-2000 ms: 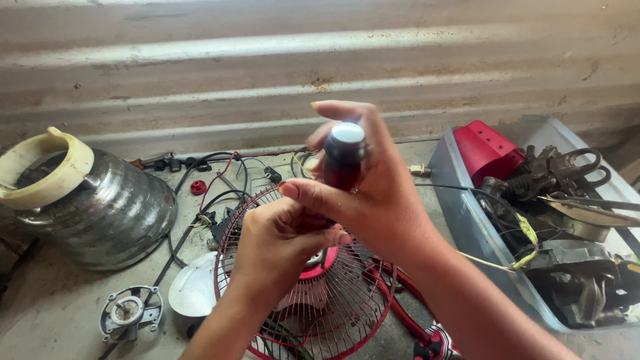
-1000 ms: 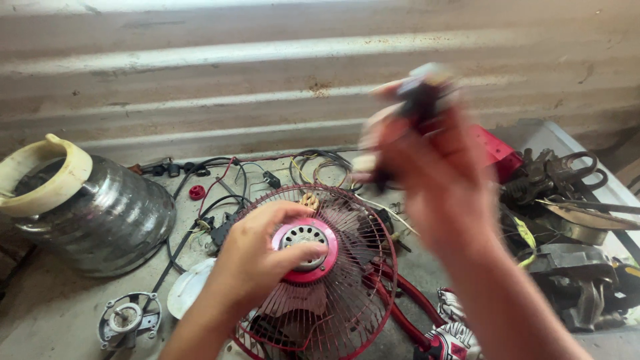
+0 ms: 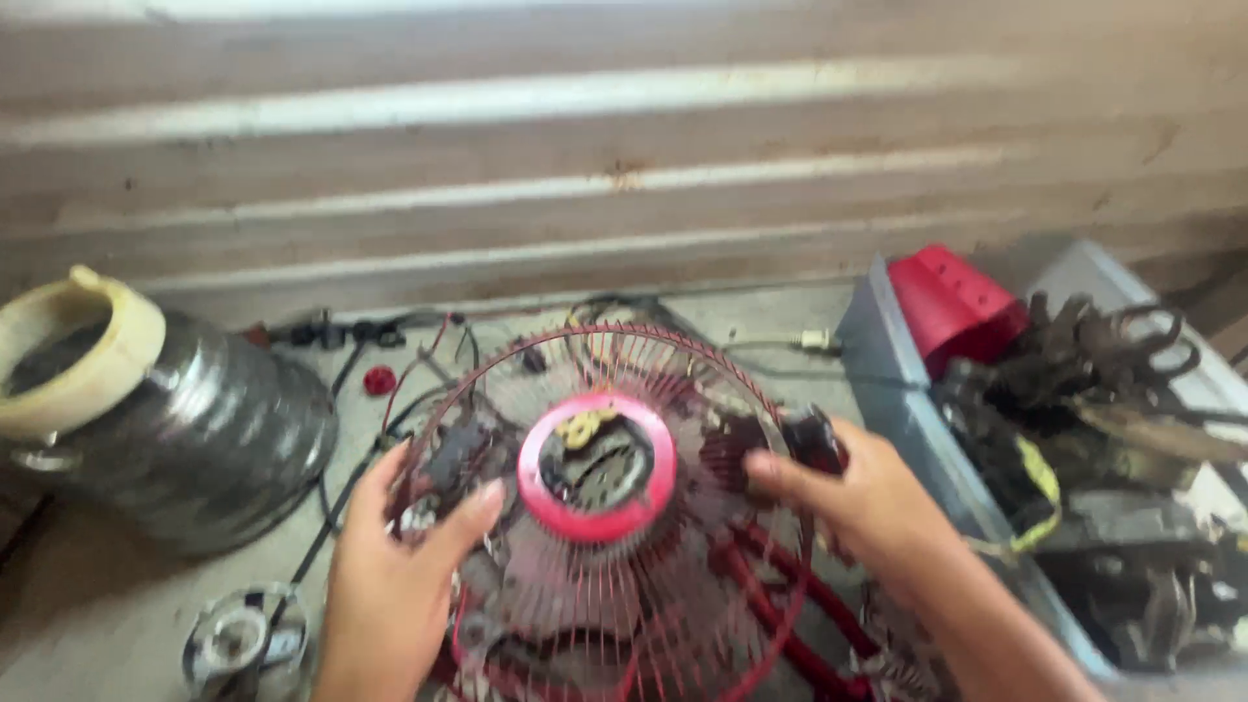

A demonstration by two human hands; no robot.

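Observation:
A round red wire fan grille (image 3: 604,604) with a pink center ring (image 3: 531,487) lies between my hands, blurred by motion. My left hand (image 3: 400,556) grips its left rim, thumb on top of the wires. On the opposite rim is my right hand (image 3: 858,487), its thumb over the wires. A dark object (image 3: 811,439) sits against the fingers of my right hand at the rim; its kind is unclear. Through the ring I see a pale yellow piece (image 3: 583,427) and dark parts below. The fingers under the rim are hidden.
A ribbed dark jar (image 3: 244,419) with a cream collar stands left. A motor part (image 3: 234,639), a small red cap (image 3: 379,380) and black cables (image 3: 341,497) lie nearby. At right, a plastic bin (image 3: 960,507) holds metal parts and a red piece (image 3: 946,302). Red-handled pliers or cutters (image 3: 790,639) lie beneath the grille.
My right hand has come down from above the grille to its right rim. My left hand has moved from the center hub to the left rim. The perforated disc no longer shows in the pink ring.

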